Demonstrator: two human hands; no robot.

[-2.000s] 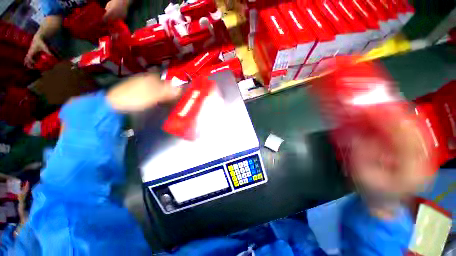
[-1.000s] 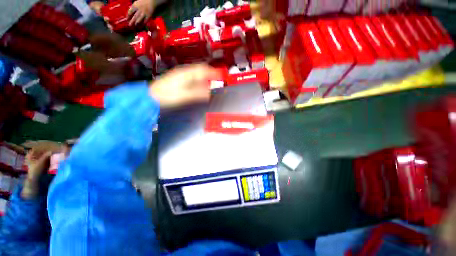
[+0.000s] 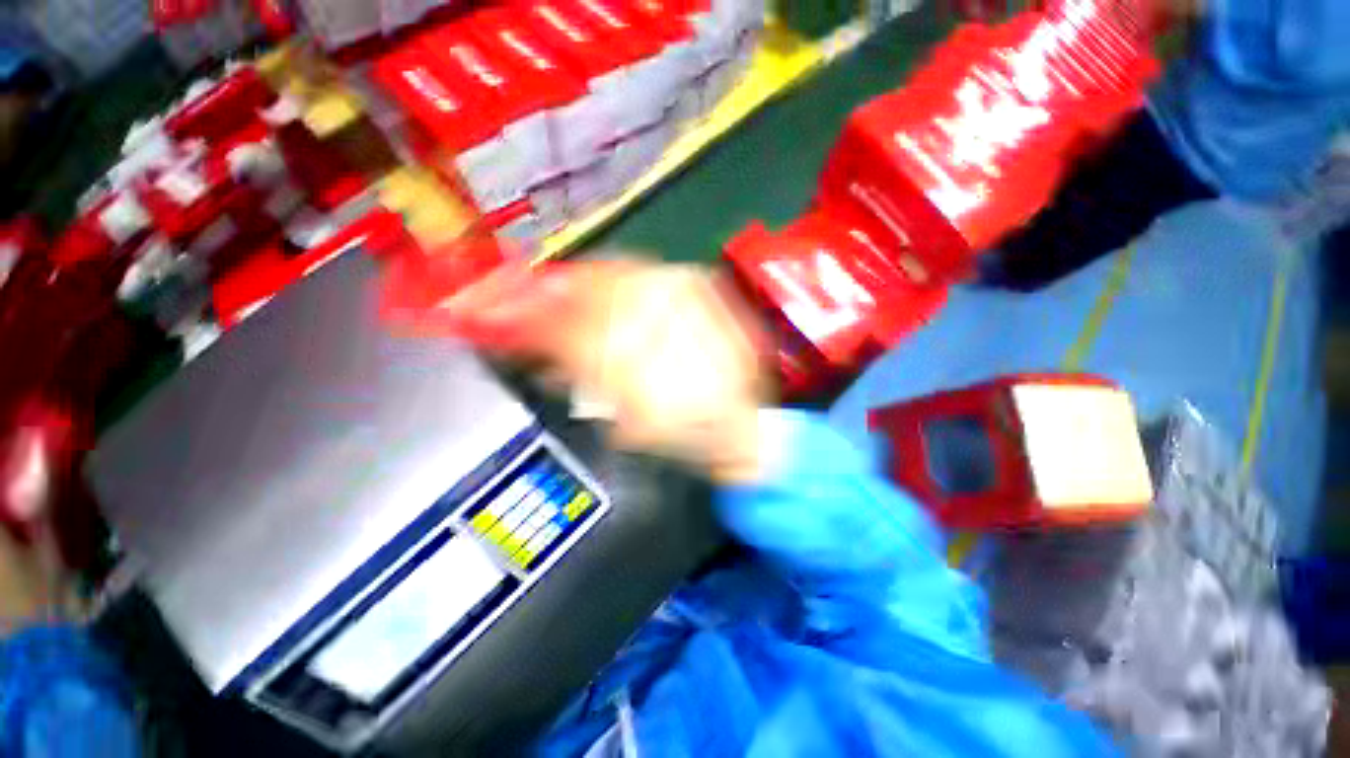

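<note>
The scale (image 3: 311,459) stands at lower left, tilted in view, with no box on its silver plate. My right hand (image 3: 652,363) is blurred beyond the scale's right corner. Its fingers are closed on a red box (image 3: 444,289) at the plate's far right edge. My left hand (image 3: 33,578) is blurred and cut off by the left edge, left of the scale. Red boxes (image 3: 30,444) show just beyond it; its hold is unclear.
Stacked red boxes (image 3: 548,89) stand on a yellow board (image 3: 711,119) beyond the scale. Loose boxes (image 3: 207,178) lie jumbled at far left. Shiny grouped boxes (image 3: 962,163) line the right belt edge. A red stool (image 3: 1088,444) and grey packs (image 3: 1214,637) are at right. Another person's blue sleeve (image 3: 1273,89) shows.
The view has swung right and tilted. The red box seen on the plate is gone from it. My right hand has come in to the scale with a red box; my left hand has moved to the left edge.
</note>
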